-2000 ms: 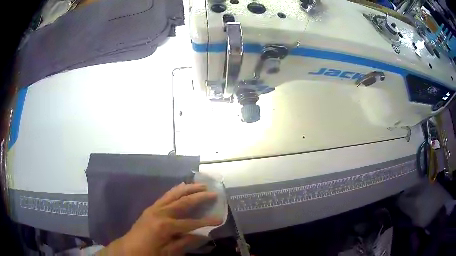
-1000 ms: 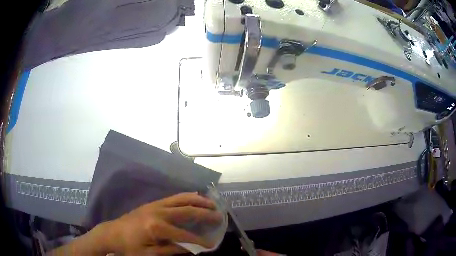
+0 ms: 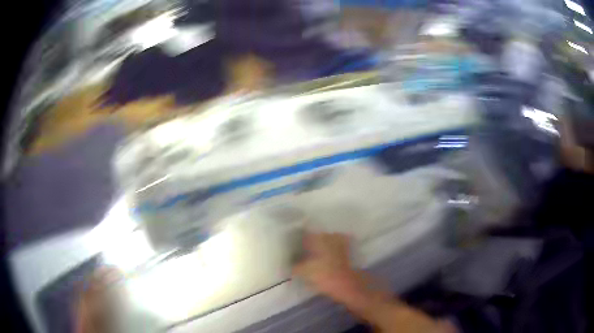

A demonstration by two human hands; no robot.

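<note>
The whole view is blurred. My left hand (image 3: 99,302) is at the lower left, cut off by the bottom edge, beside or on a dark grey fabric panel (image 3: 62,293); its grip is too smeared to tell. My right hand (image 3: 329,263) reaches over the pale machine bed (image 3: 228,276), below the arm of the white sewing machine (image 3: 260,143) with its blue stripe. A greyish smear shows beside its fingers, and I cannot tell if it holds anything. The needle area is blurred in bright light.
A stack of dark grey cloth (image 3: 62,182) lies left of the machine head. Dark purple fabric (image 3: 176,75) is heaped beyond the machine. The control panel (image 3: 417,151) is at the machine's right end. Part of a person's arm (image 3: 573,140) shows at the far right edge.
The view has swung right and up. My right hand has moved from the panel's edge onto the machine bed. My left hand now shows farther left; the white piece and metal blades are not discernible.
</note>
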